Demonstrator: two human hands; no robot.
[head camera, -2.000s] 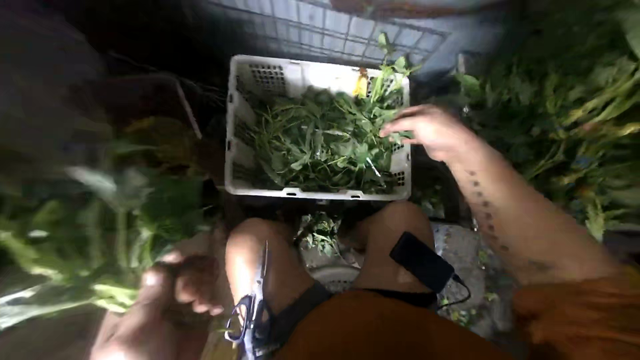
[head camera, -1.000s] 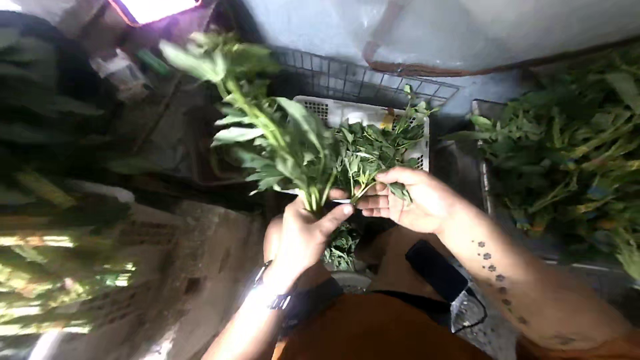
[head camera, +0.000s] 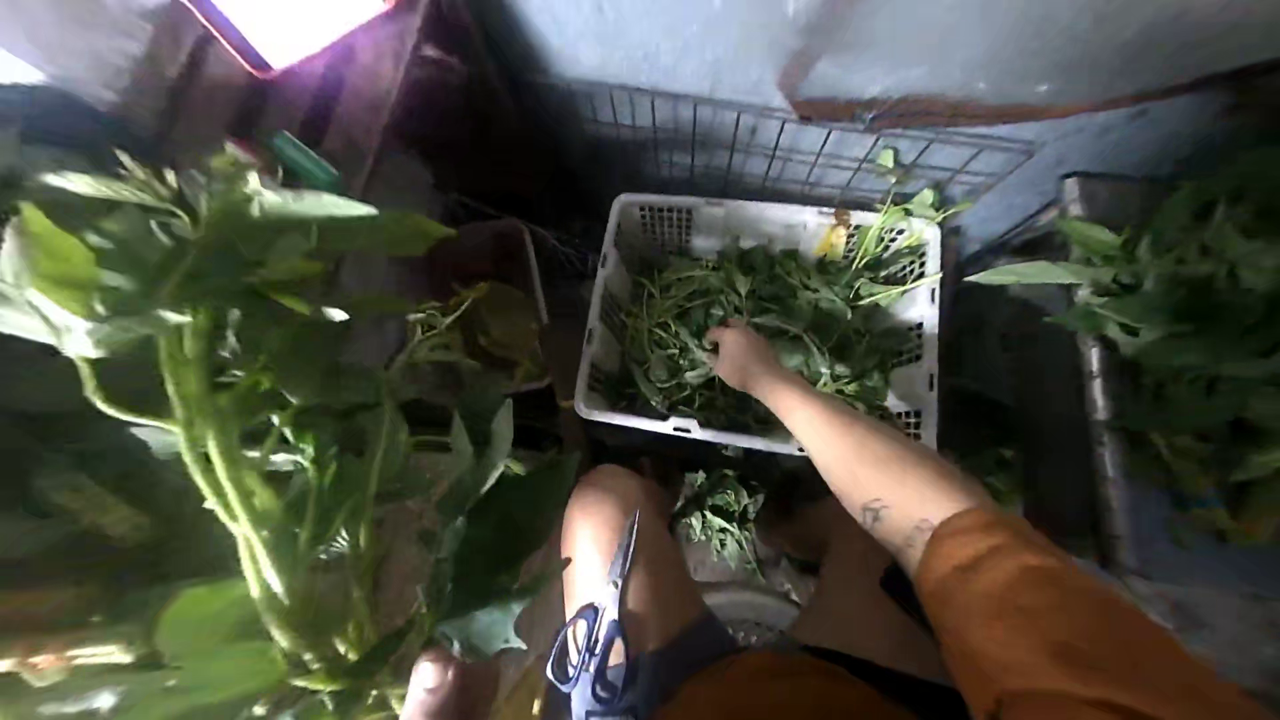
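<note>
My right hand (head camera: 742, 357) is inside a white plastic crate (head camera: 690, 428), over cut leafy greens (head camera: 790, 290); its fingers are curled at the leaves, and whether they grip any is unclear. At the bottom left, my left hand (head camera: 450, 685) is partly hidden beneath a large bunch of leafy stems (head camera: 215, 450), its fingers closed around the lower stems. A pair of scissors (head camera: 598, 625) with dark blue handles lies on my left thigh, tip pointing away from me.
A wire rack (head camera: 740, 140) stands behind the crate against the wall. More greens (head camera: 1190, 340) fill a container on the right. A reddish bin (head camera: 535, 290) with leaves is left of the crate. Between my legs are loose leaves (head camera: 722, 515) above a round basket (head camera: 750, 608).
My hands were together at the stems of a bunch one second ago. My right hand has since moved into the crate, and my left hand is now at the lower left with a bunch.
</note>
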